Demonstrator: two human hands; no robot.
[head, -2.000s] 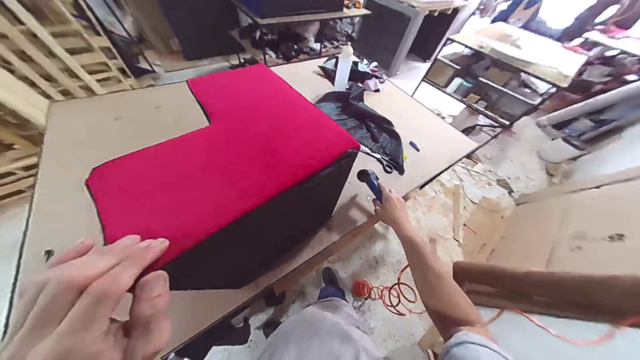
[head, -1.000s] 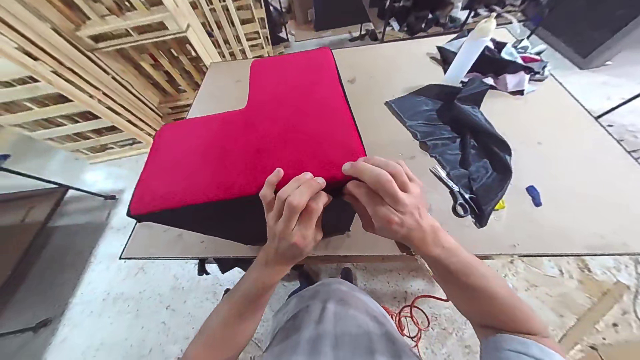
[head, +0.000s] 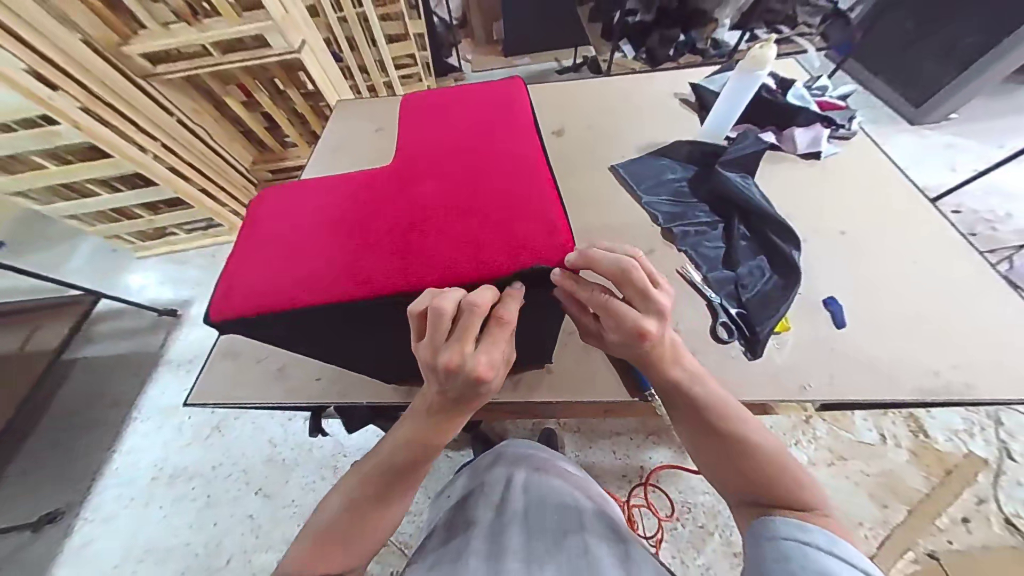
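Observation:
An L-shaped upholstered piece with a red fabric top (head: 416,216) and black fabric sides rests on the worktable. My left hand (head: 468,344) presses its fingers on the black side just below the red edge. At the near right corner, my right hand (head: 616,300) pinches the black fabric at the edge. Right of that hand, open-bladed or closed scissors, I cannot tell which, (head: 714,308) lie partly on a dark cloth piece (head: 720,216). A tool with a blue part (head: 642,382) lies under my right forearm, mostly hidden.
The worktable (head: 896,264) carries a white plastic bottle (head: 738,94), fabric scraps (head: 800,120), a small blue item (head: 834,312) and a yellow item (head: 782,325). Wooden frames (head: 104,160) stand at the left. An orange hose (head: 646,504) coils on the floor.
Two seconds ago my right hand held a dark tool beside the piece and my left hand was apart from it; now both are at its near edge. The view has swung right.

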